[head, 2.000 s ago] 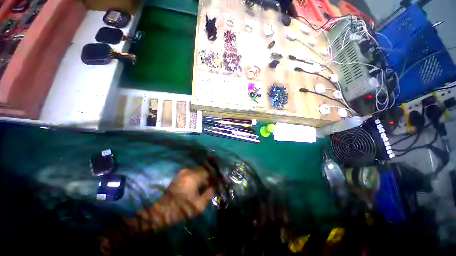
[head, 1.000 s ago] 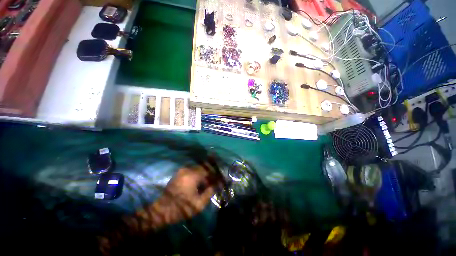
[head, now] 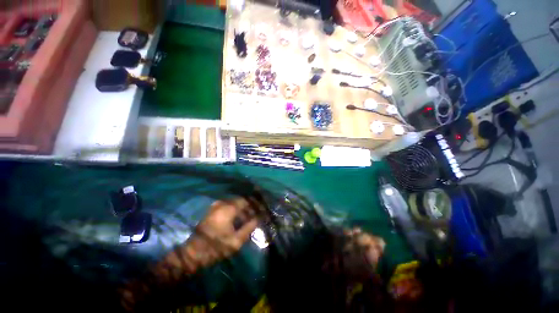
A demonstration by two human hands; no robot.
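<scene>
Dark strands, blurred, hang across the lower middle of the view and hide much of the work. My left hand (head: 224,226) is bent over the green mat (head: 343,192); a small dark thing shows at its fingers, too unclear to name. A small bright shiny piece (head: 260,237) lies just right of its fingertips. My right hand (head: 366,247) shows partly at the lower right, behind the strands; its grip is hidden. Two dark square modules with white labels, an upper one (head: 125,201) and a lower one (head: 135,228), lie on the mat left of my left hand.
Thin tools (head: 269,156) lie along a pale compartment organizer (head: 211,140) and the wooden parts board (head: 257,113). A green bottle (head: 312,155) stands by a white block (head: 345,156). A black round-grilled fan (head: 412,166) and a clear bottle (head: 394,200) are at right. Dark units lie beside the pink tray (head: 55,92).
My right hand has come into clearer view at the lower right. The board, fan and cables appear shifted left in the view. My left hand stays bent in nearly the same place.
</scene>
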